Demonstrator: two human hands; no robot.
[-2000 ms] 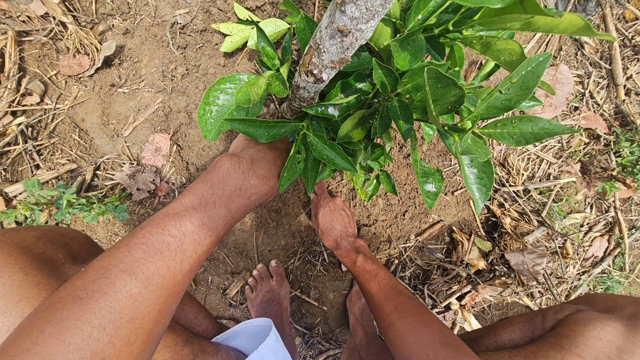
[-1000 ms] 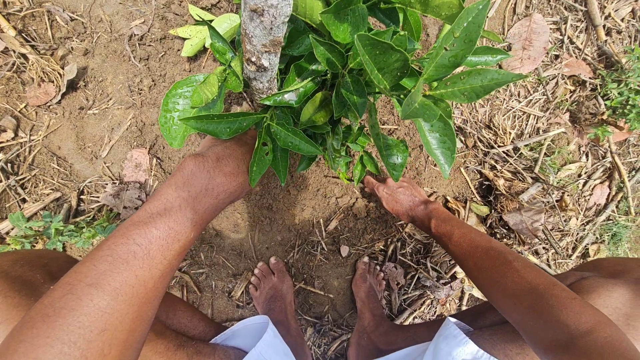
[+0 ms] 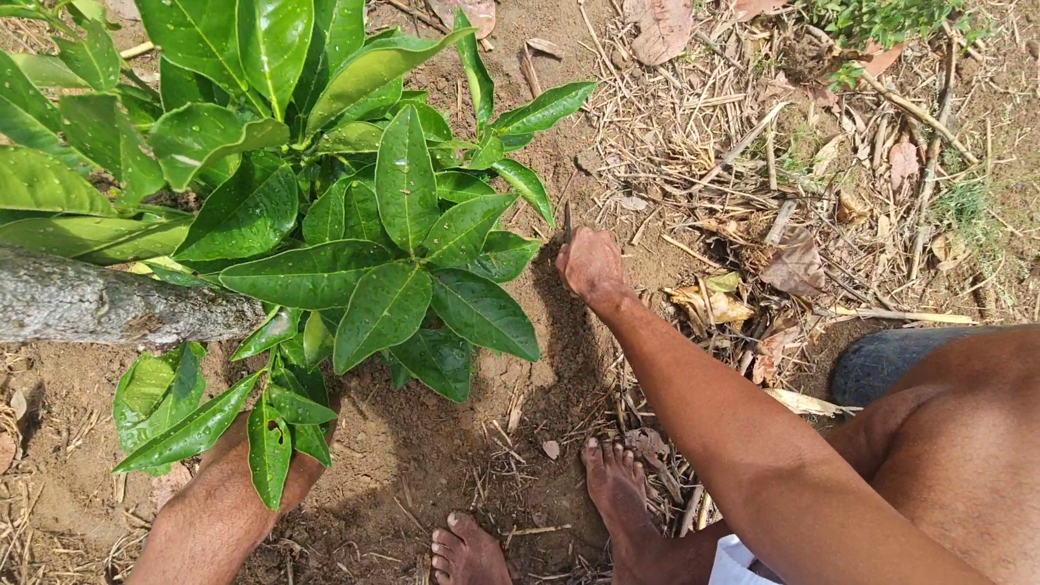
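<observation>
A leafy green plant (image 3: 382, 268) with wet, glossy leaves fills the upper left. Beside it, a grey tree trunk or thick stem (image 3: 122, 307) comes in from the left edge. My left forearm (image 3: 236, 496) reaches up from the lower left under the low leaves, which hide most of my left hand, so its grip cannot be seen. Right of the foliage, close to the bare soil, my right hand (image 3: 593, 264) is closed in a fist. From it sticks a thin, dark, pointed tool (image 3: 567, 218), perhaps a blade; the rest is hidden in the fist.
Dry straw and twigs (image 3: 731, 154) and dead leaves (image 3: 796, 264) litter the soil at the right. A dark, rounded object (image 3: 873, 361) lies by my right knee. My bare feet (image 3: 621, 487) stand at the bottom. Small green weeds (image 3: 877, 20) grow at the top right.
My right hand has moved right, away from the base of the plant, and the thin dark tool now shows in it. The view has swung and turned, with the plant now at the left.
</observation>
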